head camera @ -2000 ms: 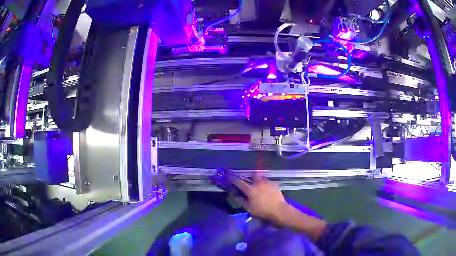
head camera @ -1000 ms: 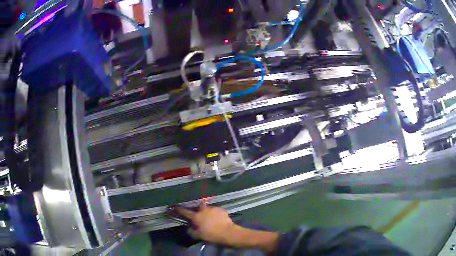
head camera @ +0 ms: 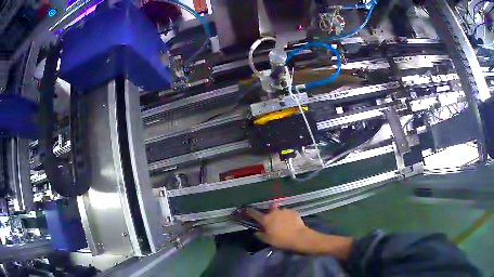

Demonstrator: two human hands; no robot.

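Note:
My right hand (head camera: 284, 228), bare, reaches in from the lower right to the front rail of the conveyor. It holds a small dark flat piece (head camera: 246, 216), probably a carrier fixture, by its right part. The piece lies at or just over the front rail's edge; whether it rests on the rail I cannot tell. Its right end is hidden by my fingers. The conveyor track (head camera: 216, 198), a green belt between silver rails, runs behind my hand. My left hand is out of the picture.
A black block with a yellow stripe (head camera: 281, 132) hangs over the rails, with blue tubing (head camera: 337, 57) and white cable loops. A silver linear axis with a blue cover (head camera: 111, 46) stands at the left. A red part (head camera: 242, 172) lies behind the belt.
The view has tilted and shifted, and the purple light over the machine has gone. My right hand stays at the front rail with the dark piece.

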